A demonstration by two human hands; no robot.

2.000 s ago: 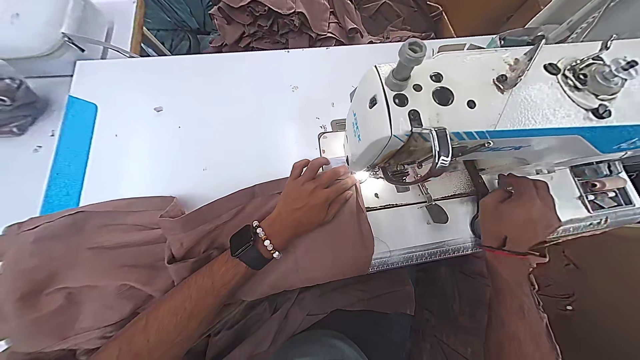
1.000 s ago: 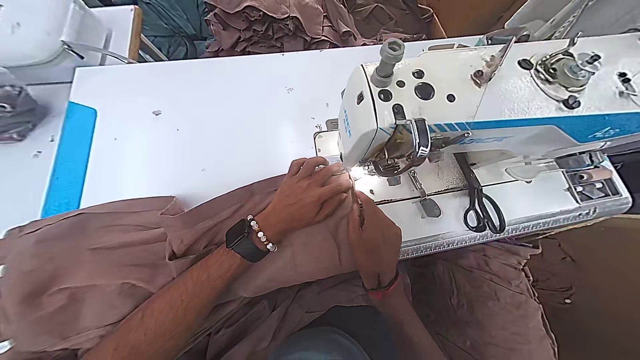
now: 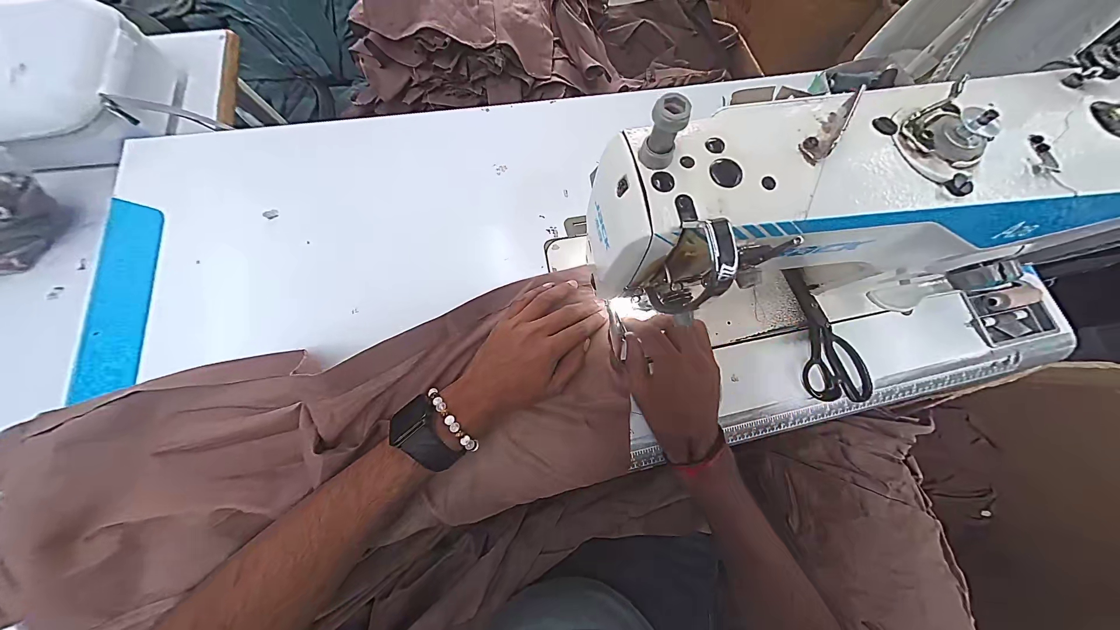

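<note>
Brown fabric spreads over the left and front of the white sewing table, its right part reaching the lit needle area of a white and blue industrial sewing machine. My left hand, below a watch and a beaded bracelet, lies flat on the fabric just left of the needle. At the needle, my right hand holds a small metal tool, perhaps thread snips or tweezers, near the fabric's edge. Black-handled scissors rest on the machine bed, right of my right hand.
A small compartment with bobbins or thread is set at the right end of the bed. Piled brown fabric stands behind the table. More brown cloth hangs at the front right, beside a cardboard box. Another white machine is at the upper left.
My right hand has moved left from the scissors' place on the bed to the needle area, and the scissors now show. My left hand has stayed on the fabric.
</note>
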